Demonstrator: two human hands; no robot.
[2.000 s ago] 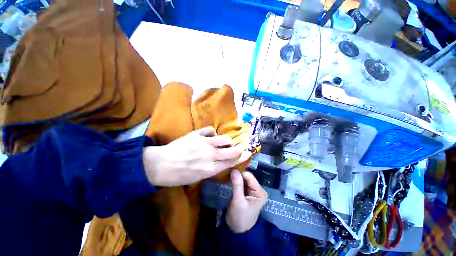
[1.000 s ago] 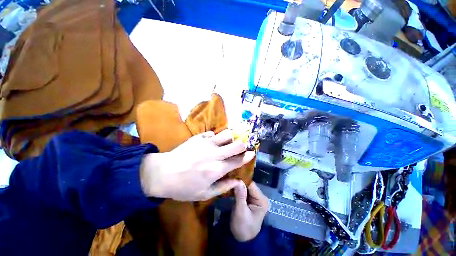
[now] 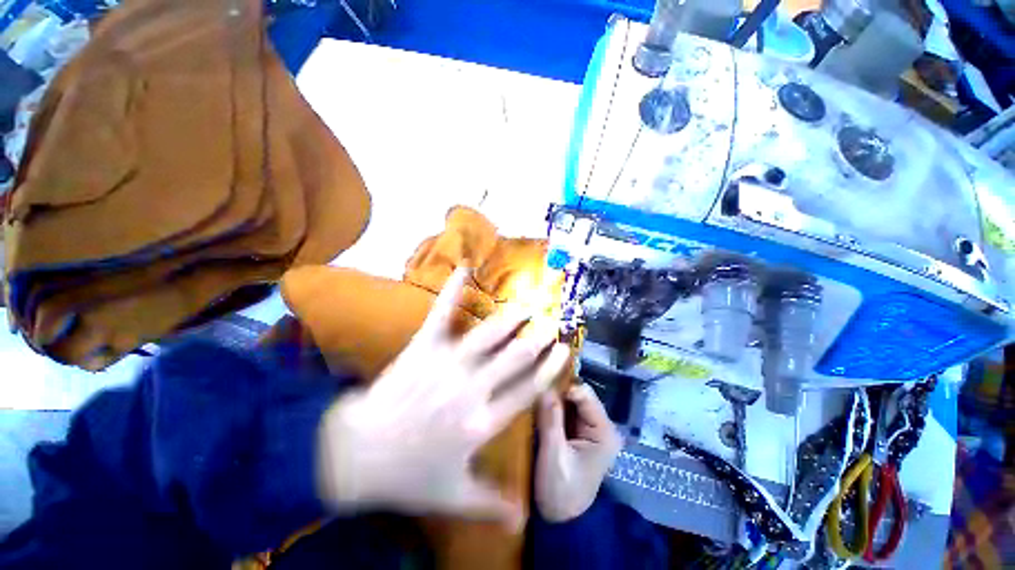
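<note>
The tan fabric panel (image 3: 356, 317) lies at the left edge of the overlock machine (image 3: 768, 145), with its edge at the brightly lit needle area (image 3: 570, 292). Part of the fabric is bunched up beside the needle, and the rest hangs down towards the lap. My left hand (image 3: 434, 418) is slightly blurred, fingers spread, lying flat on top of the fabric. My right hand (image 3: 573, 451) pinches the fabric edge between thumb and fingers just in front of the needle area. The fabric's underside and the exact needle point are hidden.
A layered stack of tan cut panels (image 3: 145, 145) stands on the white table (image 3: 445, 123) at the left. Yellow-handled and red-handled tools (image 3: 887, 512) hang at the lower right beside black-and-white patterned strips (image 3: 757, 507). A blue trough (image 3: 467, 33) runs behind the table.
The fabric beside the needle has turned and sunk lower, with its left part now pointing left. My left hand has spread its fingers and shifted slightly. My right hand stays at the edge.
</note>
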